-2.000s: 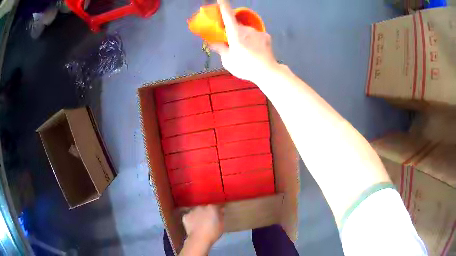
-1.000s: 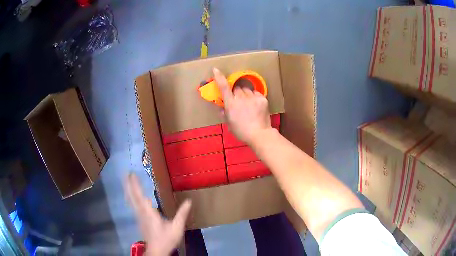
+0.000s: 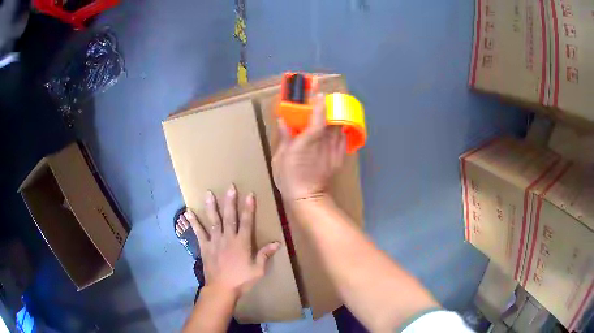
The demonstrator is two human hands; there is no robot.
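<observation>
The tan shipping carton [image 3: 212, 153] stands in front of me with its two long flaps folded over the top. A narrow gap runs between them, and a little red shows through it. My left hand [image 3: 231, 244] lies flat on the left flap, fingers spread, holding nothing. My right hand [image 3: 311, 156] is over the right flap near the far end and grips the orange tape gun [image 3: 296, 117] with its yellow roll part. The red product boxes are otherwise hidden under the flaps.
A small open carton [image 3: 98, 218] stands on the floor at left, with crumpled clear plastic [image 3: 91, 65] beyond it. A red plastic stool [image 3: 78, 12] is cut off at the top left. Stacked cartons with red stripes [image 3: 501, 208] stand at right. My foot [image 3: 184, 227] shows beside the carton's left edge.
The carton's long side flaps, upright before, now lie folded over the short flaps and red boxes. My left hand has moved from the left side onto the left flap. The tape gun has turned in my right hand.
</observation>
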